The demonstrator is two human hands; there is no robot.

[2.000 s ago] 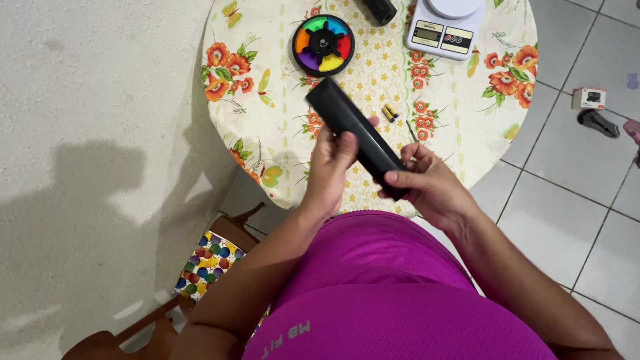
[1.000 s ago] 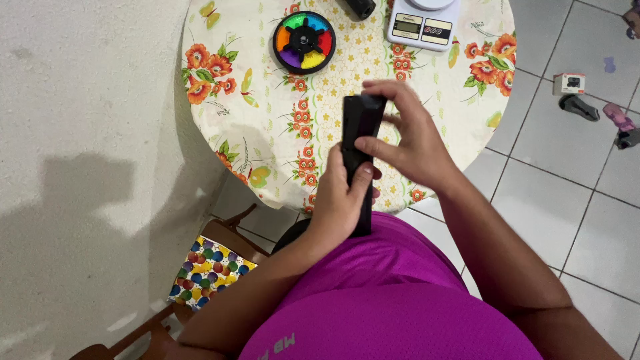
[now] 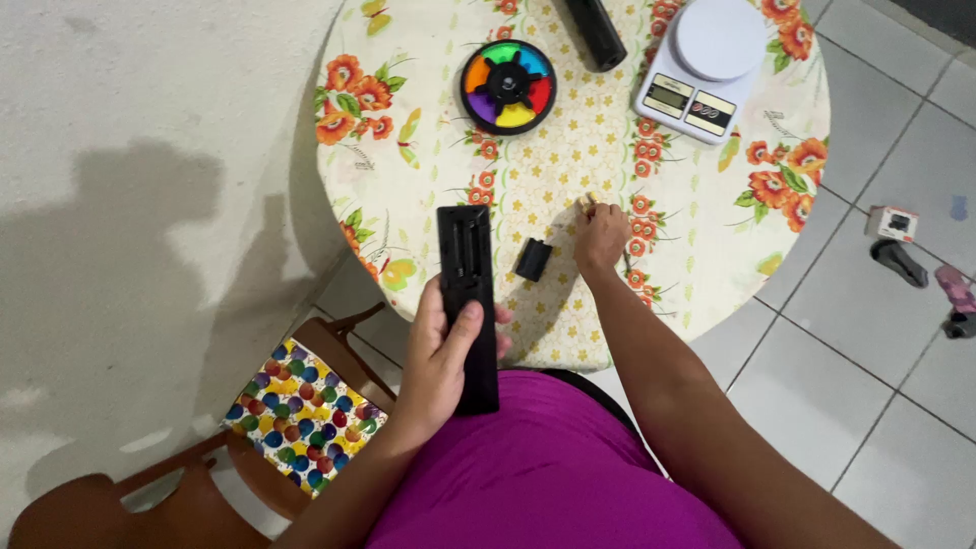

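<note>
My left hand (image 3: 450, 343) grips a black remote control (image 3: 480, 358), its back turned up and its battery compartment uncovered; the two slots look bare. Right of the remote, a small black battery cover (image 3: 534, 259) lies on the floral tablecloth. Farther right, my right hand (image 3: 602, 236) reaches down to the cloth with its fingertips at small gold-coloured batteries (image 3: 589, 201). The fingers partly hide them, so whether they are gripped cannot be told.
On the round table (image 3: 427, 175) are a black wheel with coloured segments (image 3: 508, 87), a black cylindrical object (image 3: 598, 34) and a white kitchen scale (image 3: 698, 72). A chair with a balloon-print seat (image 3: 305, 415) stands lower left. A small box (image 3: 894, 223) and shoes (image 3: 900, 263) are on the tiled floor.
The remote's compartment has been uncovered, and its cover now lies on the table. My right hand has left the remote and moved right to the batteries. My left hand still holds the remote.
</note>
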